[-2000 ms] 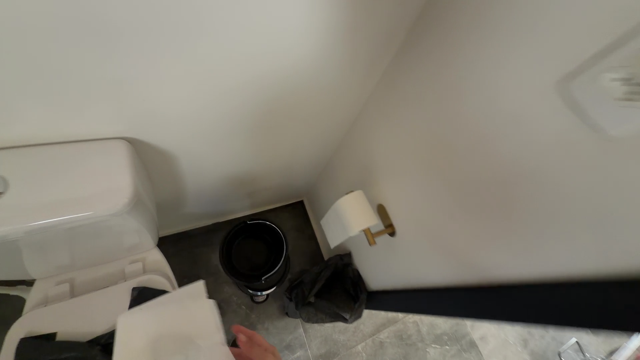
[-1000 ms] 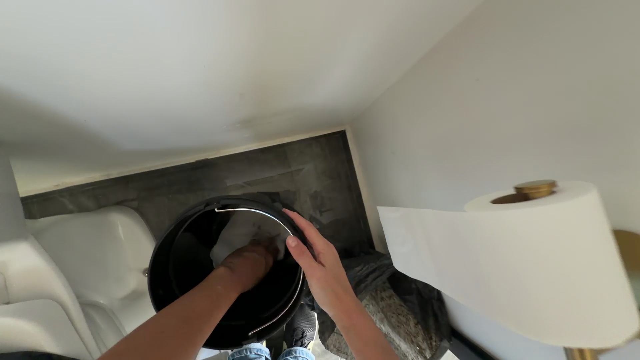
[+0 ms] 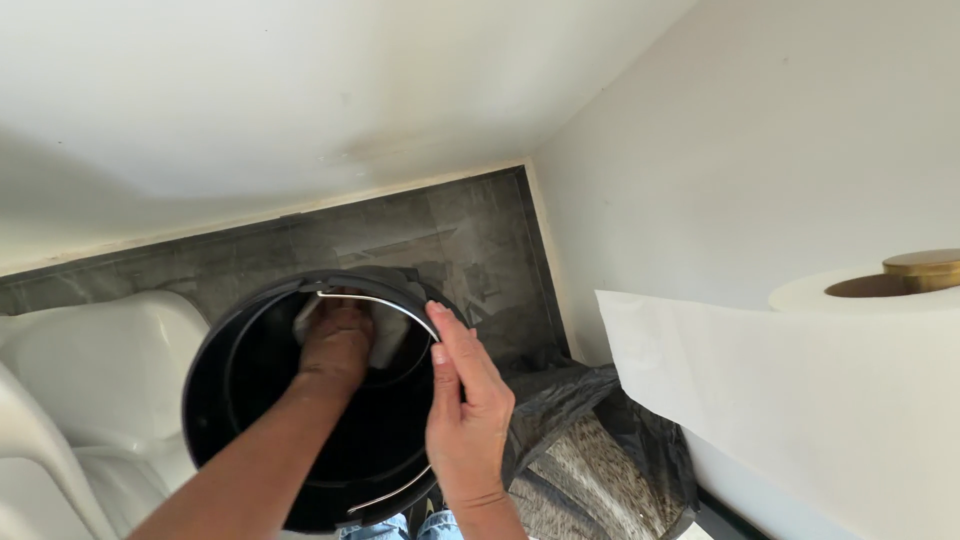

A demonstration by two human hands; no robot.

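Note:
A round black waste bin (image 3: 210, 397) with a thin metal wire handle is tilted so its mouth faces up at me. My left hand (image 3: 337, 334) reaches inside it and presses a white cloth or paper (image 3: 390, 337) against the inner wall; its fingertips are partly hidden. On the bin's right rim rests my right hand (image 3: 469, 397), fingers over the edge and the wire handle, gripping it.
A white toilet (image 3: 105, 367) stands at the left. To the right of the bin lies a black plastic bag (image 3: 652, 442) beside speckled material. A toilet paper roll (image 3: 810, 360) on a brass holder juts out from the right wall. Walls meet at the corner behind.
Two seconds ago the bin stood on the floor with neither hand on it; both hands are on it now. Since one second ago, my left hand has moved toward the bin's far inner wall.

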